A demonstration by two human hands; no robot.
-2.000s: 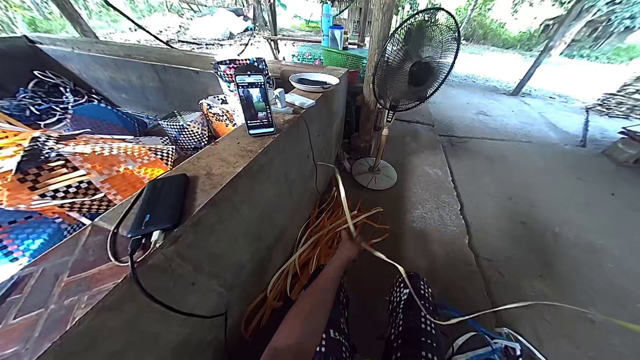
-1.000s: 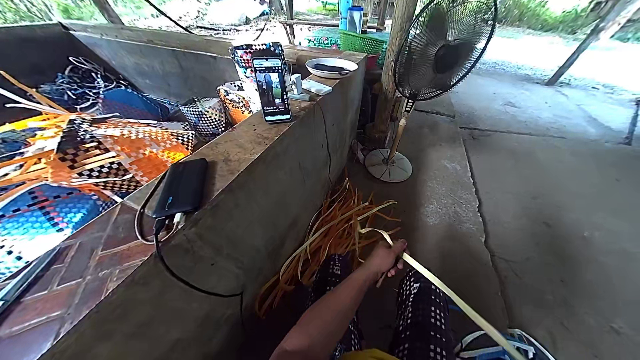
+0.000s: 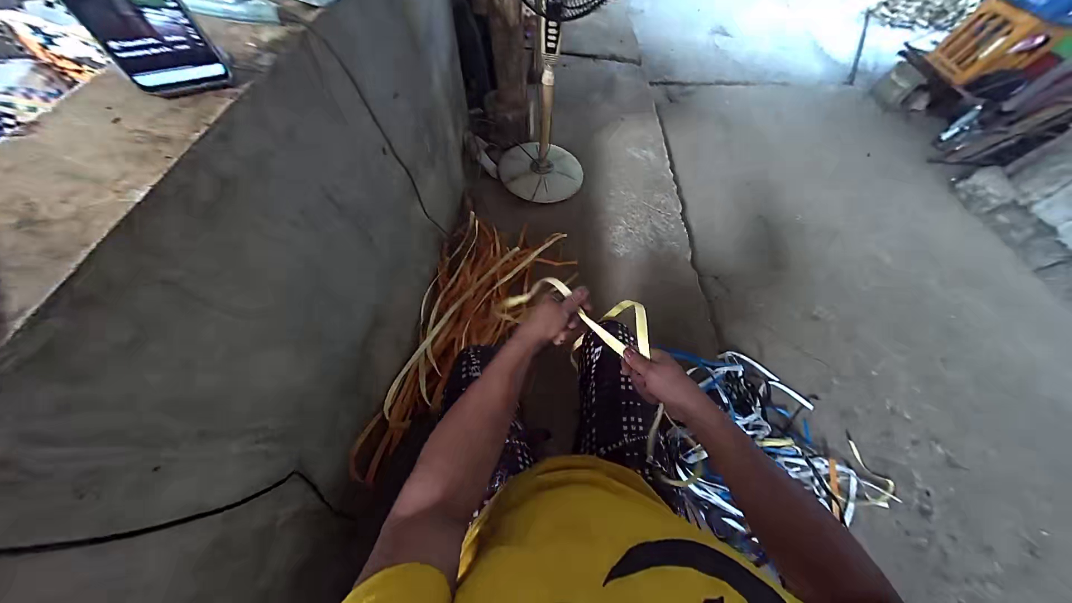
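A pale yellow flat strap point(image 3: 605, 337) runs between my two hands above my knees. My left hand point(image 3: 553, 318) is closed on it, with one part curling out past the fingers to the left. My right hand point(image 3: 657, 377) pinches the strap lower down, where a bent loop rises above the thumb and another part hangs below. Beyond my left knee lies a heap of orange and pale flat straps point(image 3: 469, 310) on the floor against the wall. Beside my right leg is a tangled pile of white, blue and black straps point(image 3: 770, 452).
A concrete wall point(image 3: 251, 276) stands at the left, with a phone point(image 3: 155, 46) on its ledge and a black cable point(image 3: 167, 523) along its side. Ahead stands a pedestal fan point(image 3: 542, 172). An orange crate point(image 3: 988, 42) is at the far right.
My right hand is now in view, holding the strap; it did not show in the earlier frames. The strap is now looped between both hands. The view has tilted down and turned right.
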